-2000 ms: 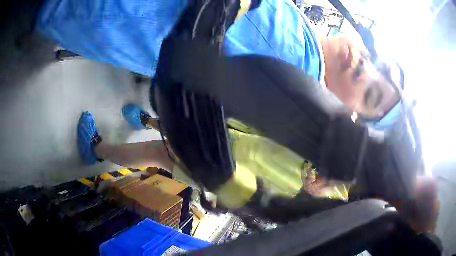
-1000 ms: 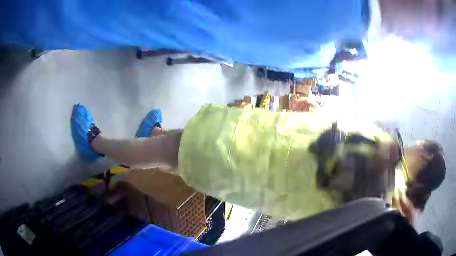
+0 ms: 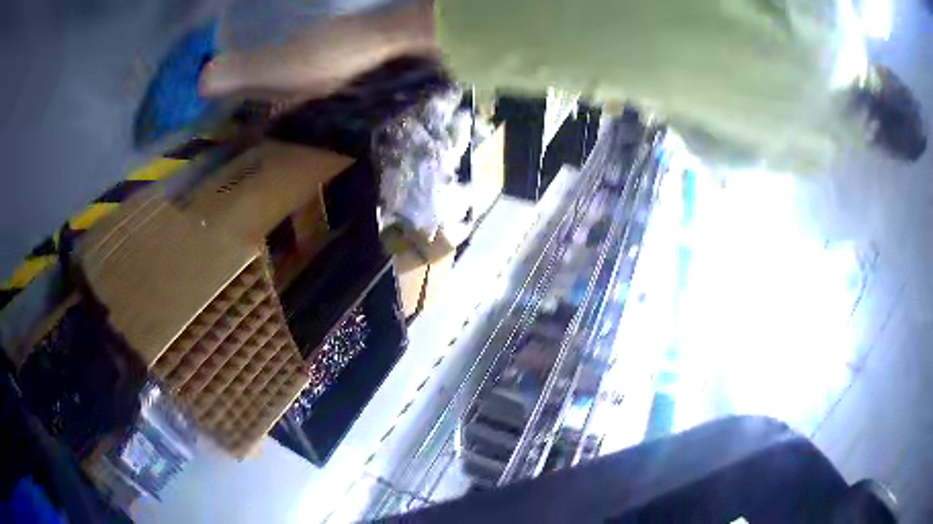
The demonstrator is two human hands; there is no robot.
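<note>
Neither of my hands shows. A brown cardboard carton with a grid divider lies nearest at the left. Beside it a black bin holds many small parts, too blurred to name. Crinkled clear plastic lies beyond the bin. A conveyor line with metal rails runs alongside, with blurred items along it.
A person in a yellow-green top stands close at the upper edge, with a blue shoe cover. Yellow-black tape marks the floor. A dark strap or arm crosses the lower edge. Bright glare hides the right side.
The view has swung toward the cartons and conveyor, which now look larger. The person in yellow-green has shifted to the upper edge. The person in blue has left the picture.
</note>
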